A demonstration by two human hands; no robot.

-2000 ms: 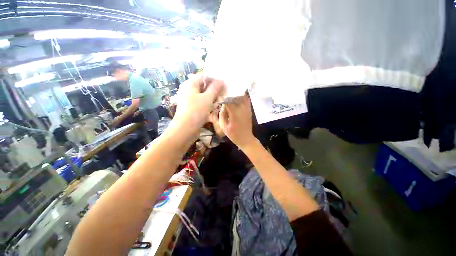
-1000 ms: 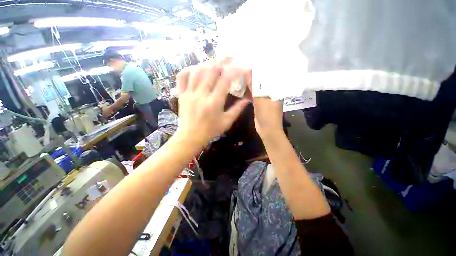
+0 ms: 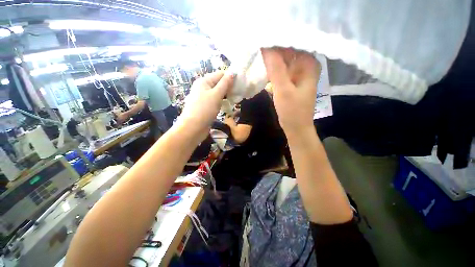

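A sheer white garment (image 3: 385, 36) with a gathered edge hangs high at the top right, its left part washed out by glare. My left hand (image 3: 207, 96) pinches a bunched white edge of it between thumb and fingers. My right hand (image 3: 294, 83) is raised beside it, with its fingers at the same white cloth; some fingertips are hidden by the cloth. A white printed sheet (image 3: 323, 96) shows behind my right hand.
An off-white sewing machine (image 3: 78, 203) stands on a white table (image 3: 179, 211) at lower left, with scissors (image 3: 151, 243) on it. Grey patterned cloth (image 3: 276, 224) lies below my arms. A blue basket (image 3: 422, 193) is at right. A person in green (image 3: 152, 93) works at left; another in black is ahead.
My left hand has gone from spread fingers to a pinch on the white cloth. My right hand has moved up and right. The garment's gathered edge now slants down to the right.
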